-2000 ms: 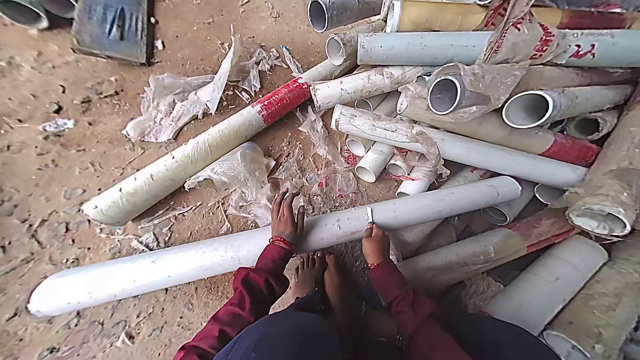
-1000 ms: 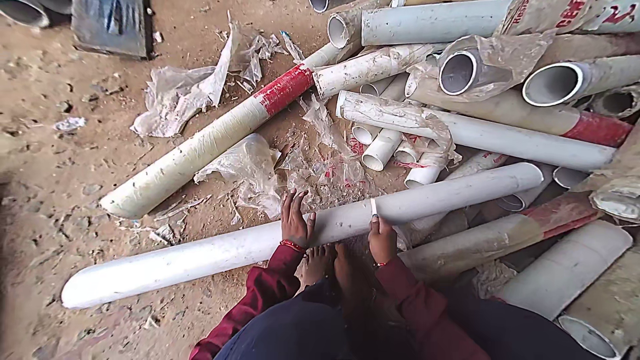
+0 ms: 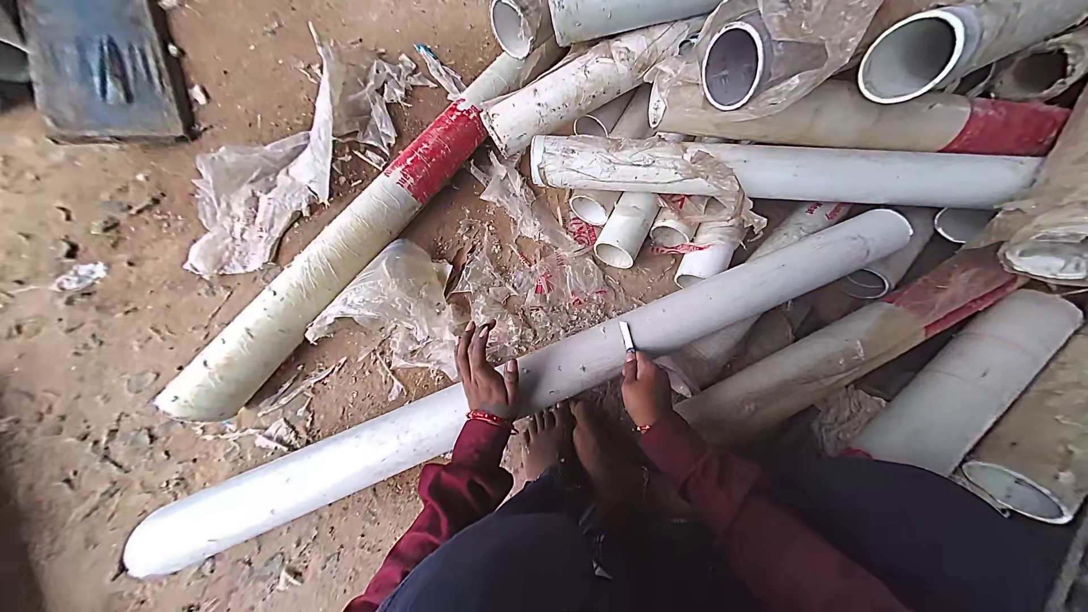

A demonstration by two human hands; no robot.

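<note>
A long white plastic pipe lies slantwise across my feet, its right end resting over other pipes. My left hand lies on the pipe's near side with its fingers apart, palm against the surface. To the right, my right hand is closed around a small tool with a thin pale blade; it looks like a knife, though its handle is hidden in my fist. The blade lies against the pipe's upper surface.
A yellowish wrapped pipe with a red band lies beyond on the dirt. Pipes are piled at the right, one a white pipe in torn film. Crumpled plastic film lies at the left, below a dark flat slab.
The view has shifted somewhat. Both hands remain at the pipe, the left on it and the right with the small blade; no other change is plain.
</note>
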